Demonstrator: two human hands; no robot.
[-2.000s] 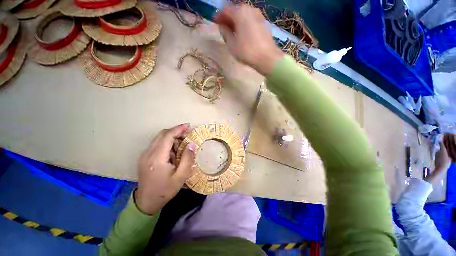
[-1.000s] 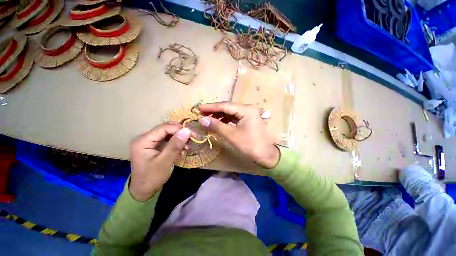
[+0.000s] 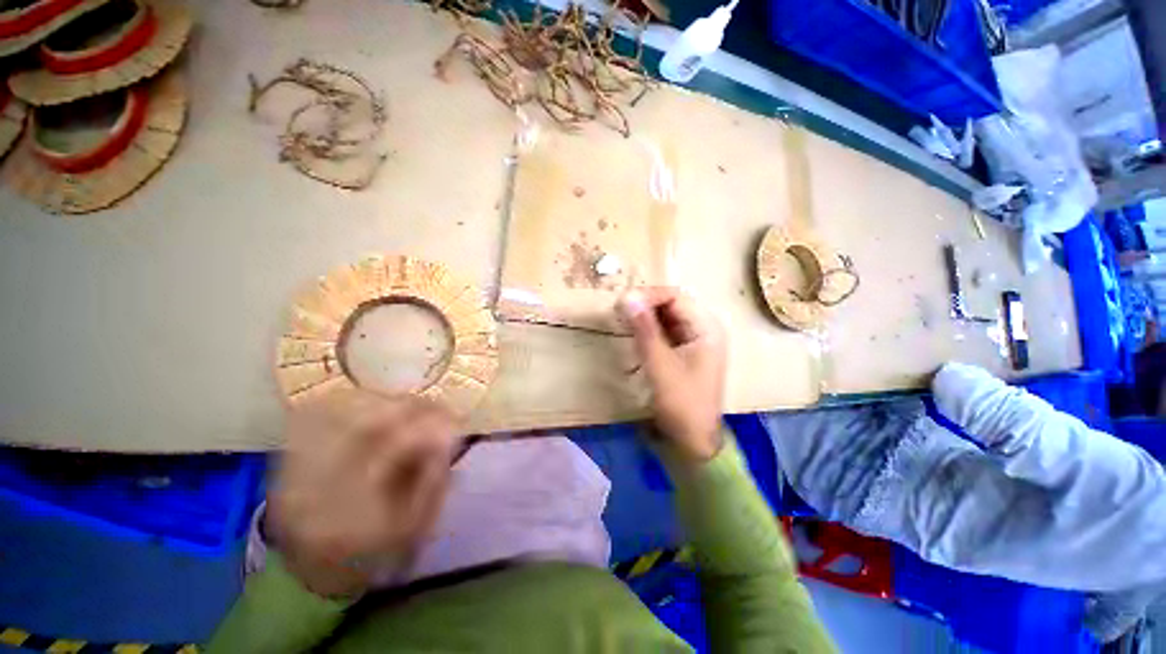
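A straw hat brim ring [image 3: 307, 339] lies flat at the table's front edge, its centre open. My left hand [image 3: 365, 479] is blurred over the ring's near edge; whether it holds anything cannot be told. My right hand [image 3: 678, 358] is over the near right corner of the cardboard glue pad [image 3: 544, 192], thumb and fingertips together close to the white glue blob [image 3: 606, 265]. Anything pinched in the right fingertips is too small and blurred to make out.
Red-banded straw hats [image 3: 96, 160] overlap at the left. Brown cords [image 3: 335, 121] and a cord pile [image 3: 563, 58] lie at the back beside a white glue bottle [image 3: 699, 41]. A ring with cord [image 3: 783, 275] lies right. A blue crate [image 3: 882, 58] and a person's sleeve [image 3: 1049, 447] are beyond.
My hands have moved apart from over the ring. My right hand has moved to the glue pad, my left nearer my body. The ring now shows uncovered centre. The view has shifted right.
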